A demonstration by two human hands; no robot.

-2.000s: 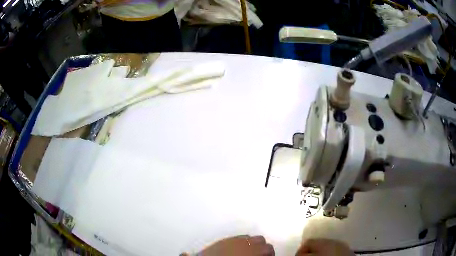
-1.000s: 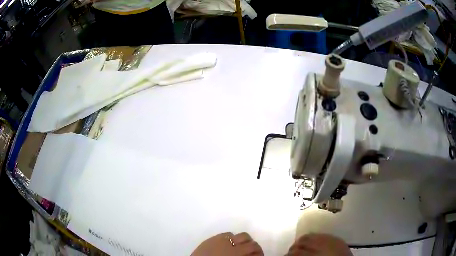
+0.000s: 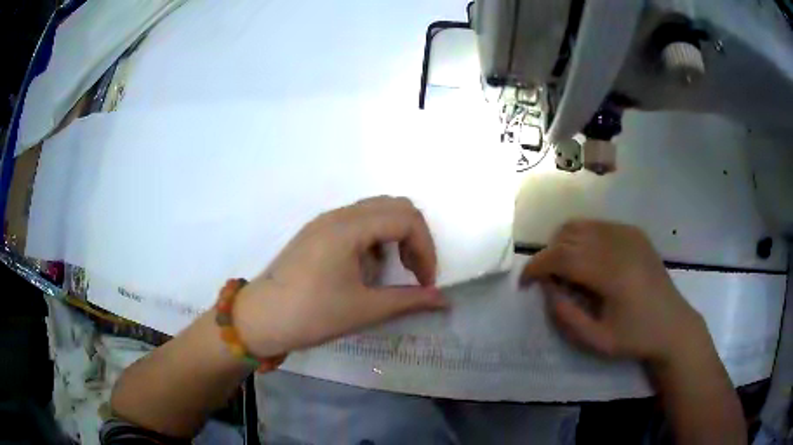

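A white fabric panel (image 3: 487, 304) lies at the table's near edge, its edge lifted between my hands. It is nearly the same white as the table, so its outline is hard to follow. My left hand (image 3: 348, 269), with a beaded bracelet at the wrist, pinches that edge between thumb and forefinger. My right hand (image 3: 609, 287) is curled on the fabric's right part, fingertips at its edge; its hold is slightly blurred. The presser foot and needle (image 3: 524, 130) are lit, beyond my hands.
The sewing machine head (image 3: 600, 52) fills the upper right. More white fabric (image 3: 69, 69) lies at upper left over the blue-rimmed bin (image 3: 12, 174). Faint ruler marks (image 3: 383, 348) run along the near table edge. A white crumpled heap (image 3: 83, 356) is at lower left.
The view has tilted down towards the near table edge. My hands, cut off at the bottom before, now show with both forearms, and a fabric edge is seen raised between them.
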